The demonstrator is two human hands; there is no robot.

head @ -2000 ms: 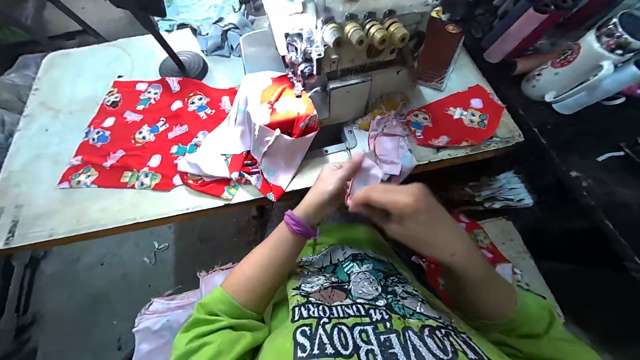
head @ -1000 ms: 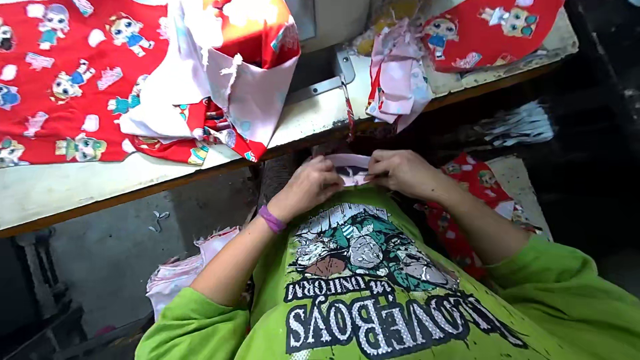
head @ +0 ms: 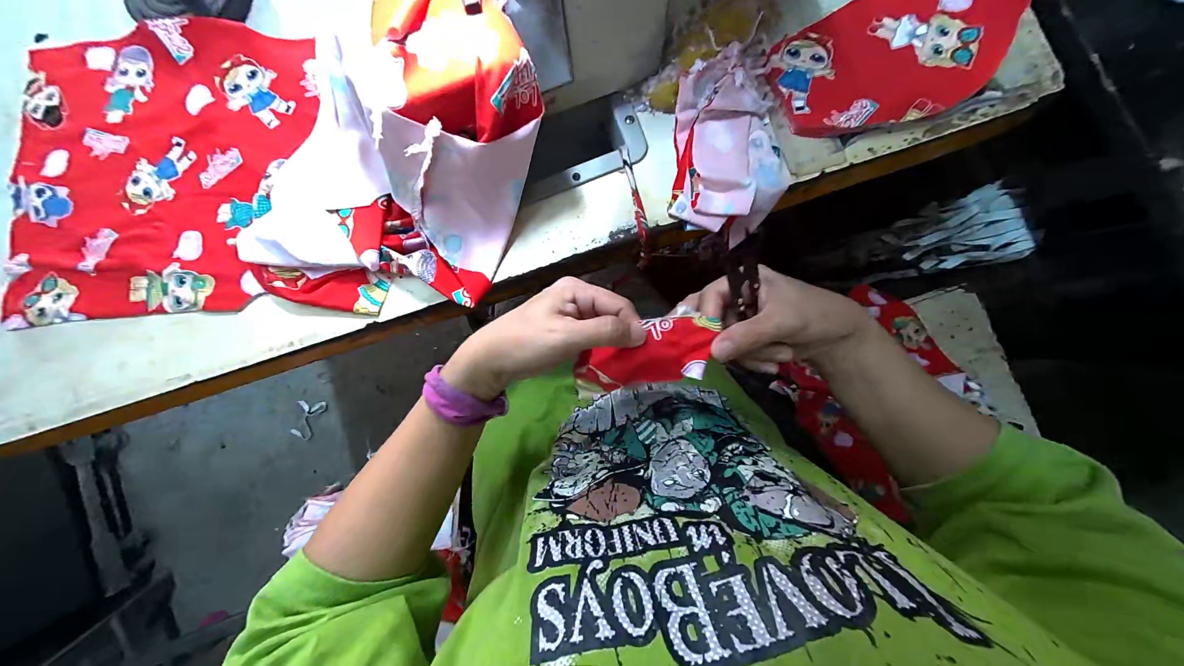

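A small folded piece of red printed fabric (head: 661,351) is stretched between my hands, in front of my green shirt. My left hand (head: 564,333) pinches its left end between thumb and fingers. At its right end, my right hand (head: 777,319) grips the cloth, with dark metal thread snips (head: 743,273) also held in the fingers, pointing up. Whether the blades touch any thread cannot be told. Above, a bundle of pink and red cloth pieces (head: 726,148) hangs over the table edge. Pink-backed sewn fabric (head: 462,176) lies bunched to the left of it.
Flat red printed fabric (head: 157,176) covers the left of the sewing table (head: 120,370). The sewing machine's base (head: 601,46) stands at the top middle, with another red panel (head: 888,60) to its right. More red cloth (head: 842,435) lies low beside my right arm.
The piece between my hands showed pale pink before and now shows its red printed side. The snips now show in my right hand. The view has moved down and closer since the earliest frame.
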